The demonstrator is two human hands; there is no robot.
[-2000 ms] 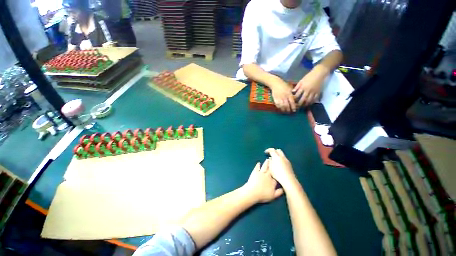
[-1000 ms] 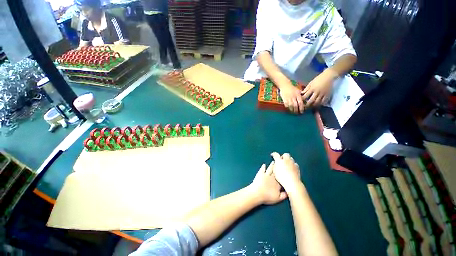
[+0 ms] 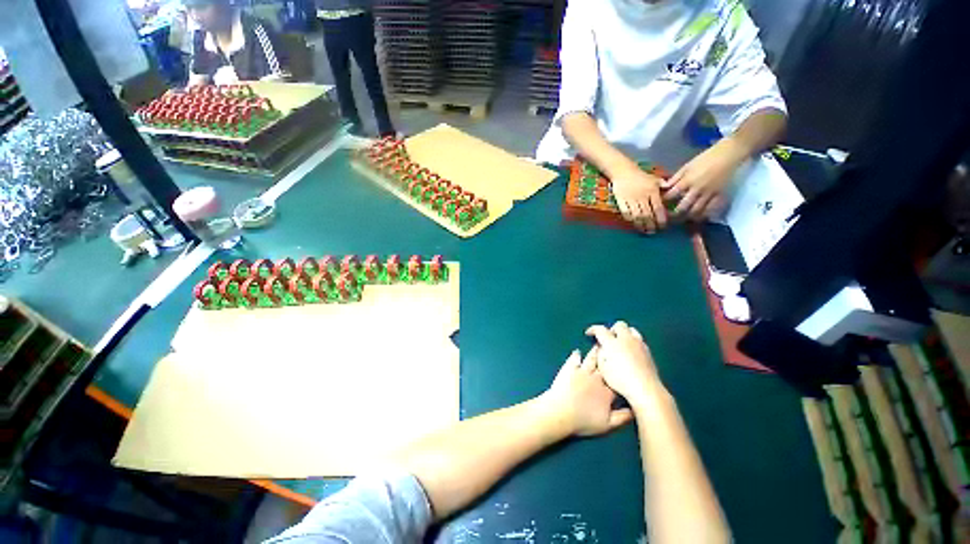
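My left hand (image 3: 583, 400) and my right hand (image 3: 628, 361) rest together over the green bench, the right laid over the left with fingers folded. No object shows in either. To their left lies a cardboard sheet (image 3: 308, 393). Board assemblies with upright red rings (image 3: 282, 285) stand in two rows along its far edge, the nearer row shorter. Ahead, a facing worker's hands (image 3: 665, 199) are on an orange-red fixture (image 3: 587, 197) with green boards in its pockets, partly covering it.
A second cardboard sheet (image 3: 484, 159) with ring boards lies farther back. Stacked trays stand at right (image 3: 888, 446) and far left (image 3: 229, 143). A red-brown mat (image 3: 723, 335) and black machine (image 3: 851, 234) are at right. Small jars (image 3: 196, 204) and a silvery heap (image 3: 53, 181) are at left.
The whole view has shifted, so bench items appear farther right. My hands stay folded together. The facing worker's hands remain at the fixture.
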